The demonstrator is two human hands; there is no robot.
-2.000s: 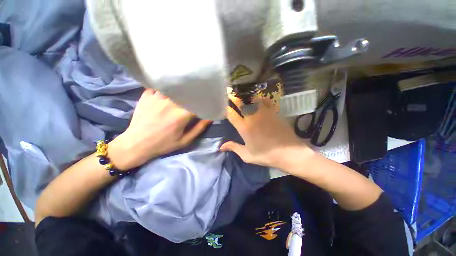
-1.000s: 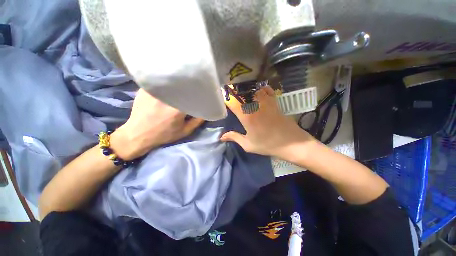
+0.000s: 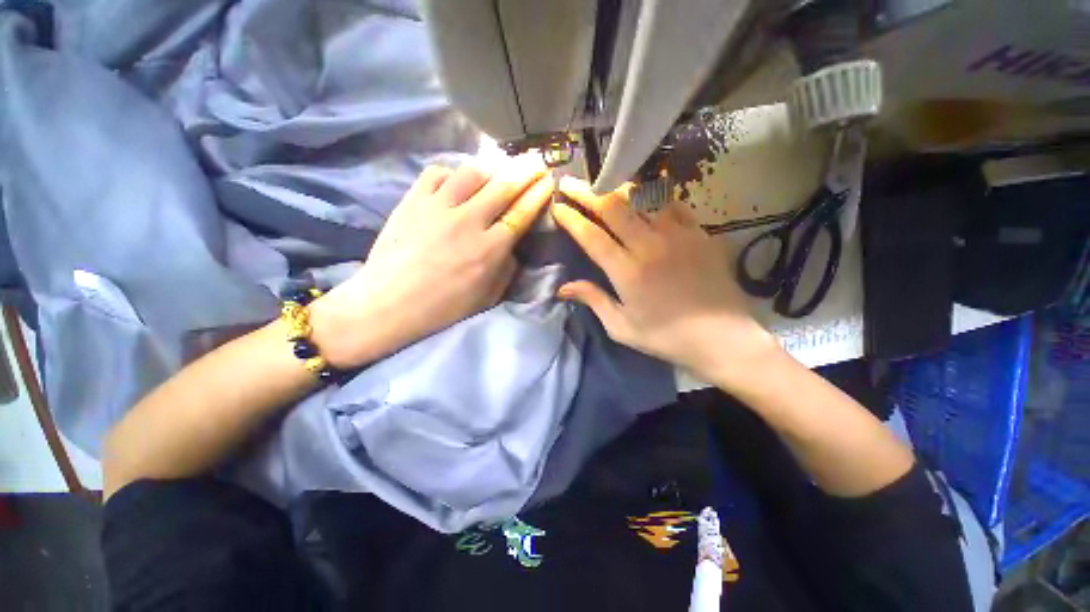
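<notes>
My left hand [image 3: 436, 263] lies flat on the grey cloth, its fingertips just in front of the presser foot area [image 3: 556, 153]. My right hand [image 3: 669, 273] lies on the dark fabric edge [image 3: 545, 248], its fingertips beside the left ones and its thumb at the pale lining [image 3: 448, 407]. The lining is bunched below my hands and over my lap. More grey-blue shell fabric [image 3: 132, 203] spreads to the left. The needle is hard to make out, and whether the fingers pinch the cloth cannot be seen clearly.
The sewing machine head [image 3: 526, 60] hangs above my fingertips. Black-handled scissors [image 3: 791, 254] lie right of my right hand. Dark flat items [image 3: 914, 257] lie farther right. A blue basket [image 3: 974, 418] stands at the lower right. A printed scale [image 3: 825, 338] runs along the table edge.
The view has shifted, so the machine head covers less of the hands. My left hand's fingers have moved from under it to beside the right fingertips, now extended near the presser foot.
</notes>
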